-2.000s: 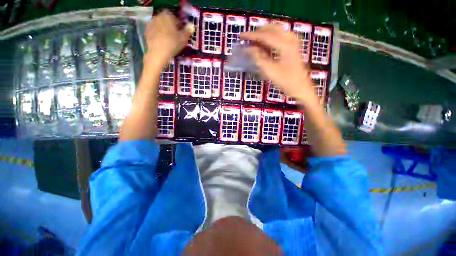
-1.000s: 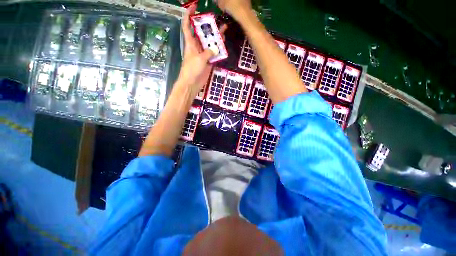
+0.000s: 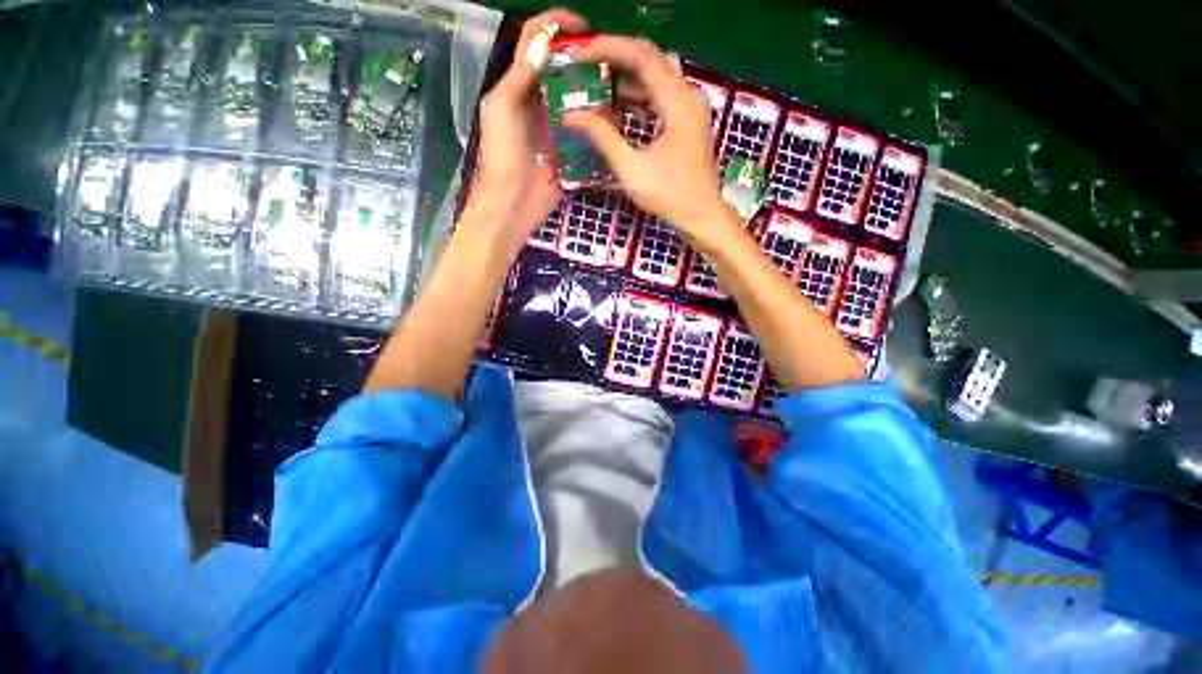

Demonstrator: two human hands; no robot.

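My left hand (image 3: 512,132) and my right hand (image 3: 666,138) are both on a part-assembled phone (image 3: 577,99) at the top centre. Its inner side shows a green board, with red at the far end. The hands hide its edges. Below them the black blister tray (image 3: 527,345) holds rows of white front housings (image 3: 688,353) with red rims. Some pockets in its near left part hold no housings. A loose green board (image 3: 745,187) lies on the housings just right of my right hand.
A clear blister tray (image 3: 198,285) with green-silver boards is at left. A brown carton (image 3: 208,435) stands below it. At right on the bench lie another loose board (image 3: 941,316) and a white keypad (image 3: 975,385). Small parts dot the green conveyor line (image 3: 975,79) beyond.
My right hand has come back from the far edge to the unit in my left hand. The unit now shows its green inner side instead of its white face. A loose board now shows on the housings.
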